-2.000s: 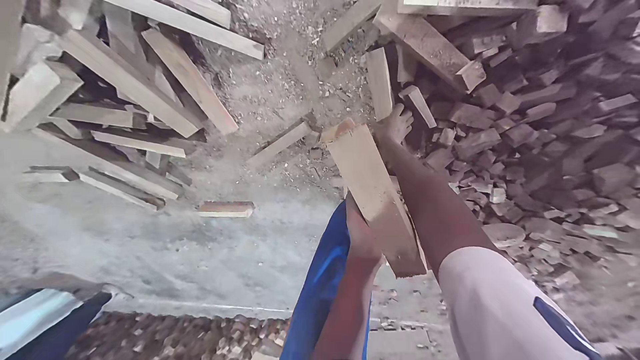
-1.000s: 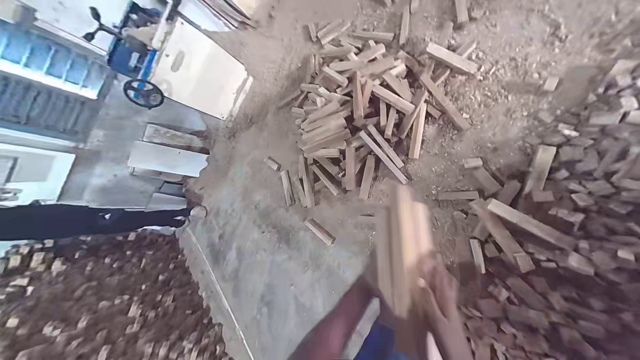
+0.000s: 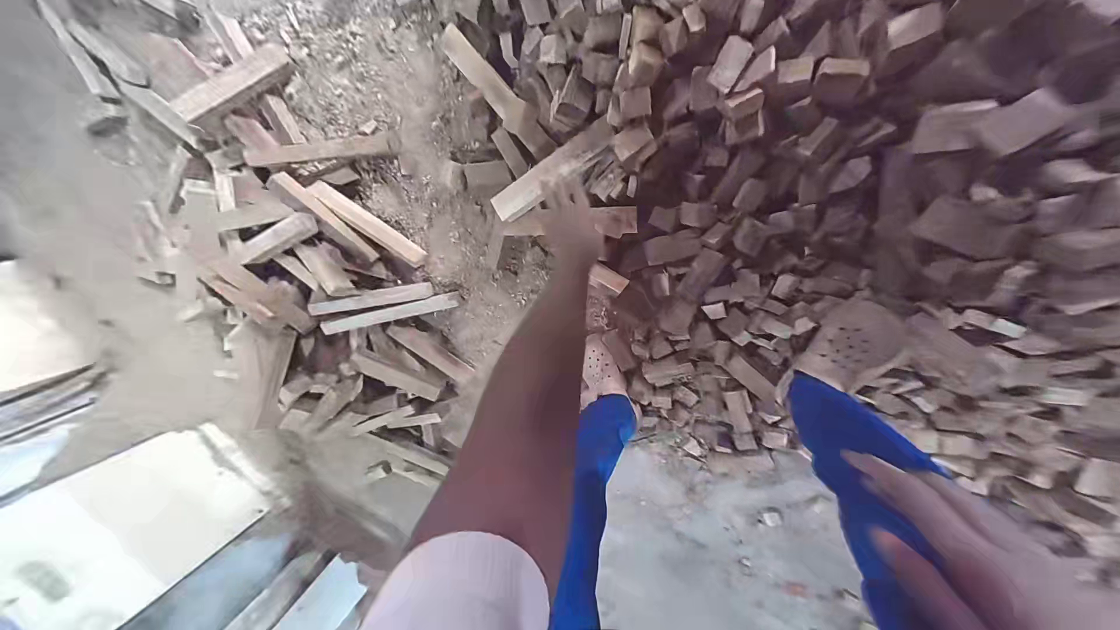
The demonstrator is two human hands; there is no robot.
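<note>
My left hand (image 3: 569, 210), blurred, reaches out with its fingers extended over a pale wooden block (image 3: 547, 179) at the edge of the large pile. Another short wooden piece (image 3: 617, 221) lies just below that block, partly behind the hand. Whether the fingertips touch the wood cannot be told. At the lower right is my right hand (image 3: 936, 534), empty, its fingers somewhat apart in front of my blue trouser leg.
A large heap of wood offcuts (image 3: 752, 192) covers the right side. Longer wooden sticks (image 3: 367, 223) lie piled at left on the dusty ground. My perforated shoes (image 3: 602, 367) stand at the heap's edge. A pale board (image 3: 122, 525) is at the lower left.
The wooden pieces held earlier are no longer in my hands. My hands have moved apart, the left one reaching out to the heap. The view has swung strongly.
</note>
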